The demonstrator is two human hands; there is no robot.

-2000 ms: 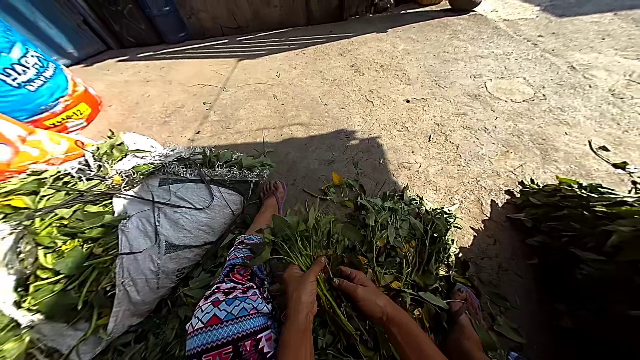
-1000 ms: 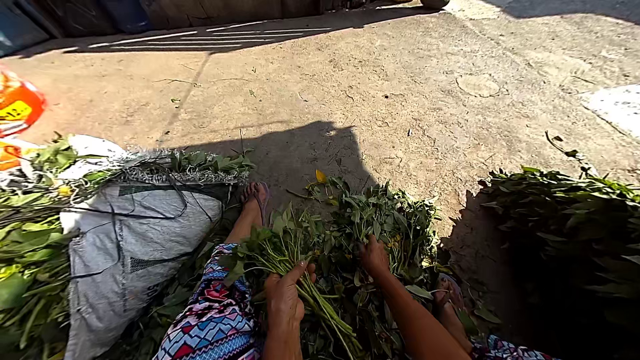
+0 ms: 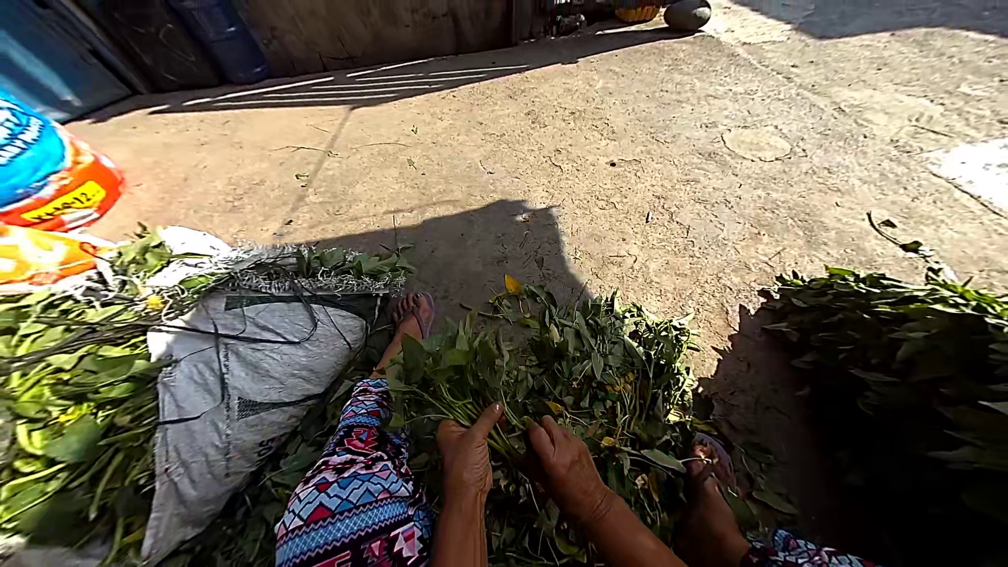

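Observation:
My left hand (image 3: 466, 457) is closed round a bunch of leafy green stems (image 3: 457, 370), whose leaves fan out toward the upper left. Close beside it, my right hand (image 3: 563, 465) has its fingers curled at the same stems; what exactly lies in those fingers is hidden. Beneath and beyond both hands spreads a loose pile of leafy greens (image 3: 606, 354) with some yellow leaves, lying on the ground between my feet.
A white woven sack (image 3: 252, 378) with greens spilling from it lies at left, near an orange and blue plastic bag (image 3: 71, 185). At right is a dark, dense heap of greens (image 3: 890, 339). Concrete ground (image 3: 630, 181) stretches ahead; a blue plastic container (image 3: 224, 39) stands by the wall.
One second ago my right hand was in the pile, apart from my left; now it is back beside my left hand at the bunch. The view has shifted somewhat.

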